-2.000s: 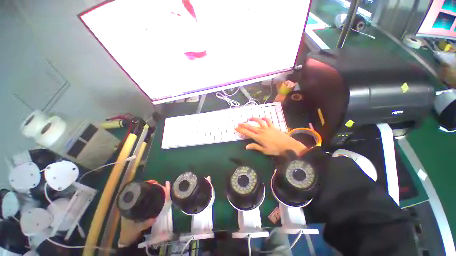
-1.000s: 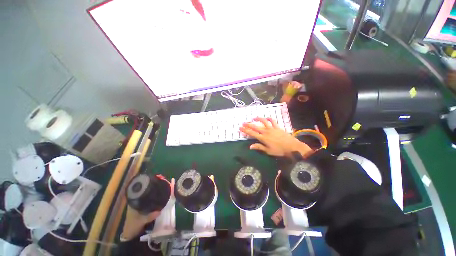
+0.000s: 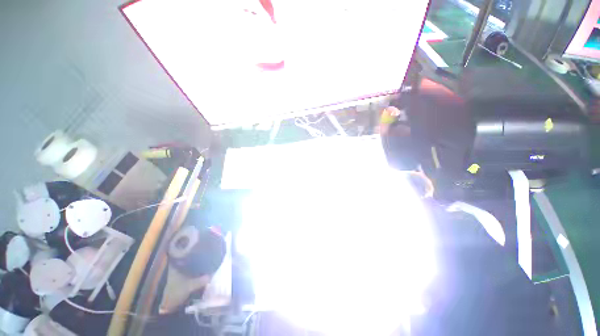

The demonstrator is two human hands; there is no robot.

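A bullet security camera (image 3: pixel 196 251) with a black round front stands at the left of the row. My left hand (image 3: pixel 181 289) is around its lower side; the fingers are partly hidden behind it. A huge white glare covers the middle of the bench, hiding the other cameras of the row. My right hand is lost in this glare and cannot be seen. The white keyboard (image 3: pixel 238 168) shows only at its left and upper edge; the rest is washed out.
The bright monitor (image 3: pixel 296 59) stands behind the keyboard. A big black label printer (image 3: pixel 513 131) is at the right, with a white mouse (image 3: pixel 482 222) in front. Long yellow strips (image 3: pixel 152 243), stacked cameras (image 3: pixel 89 216) and white rolls (image 3: pixel 77 157) are at the left.
A strong white glare has appeared over the middle and right cameras, the keyboard and my right hand. My left hand remains at the left camera. The view has shifted slightly.
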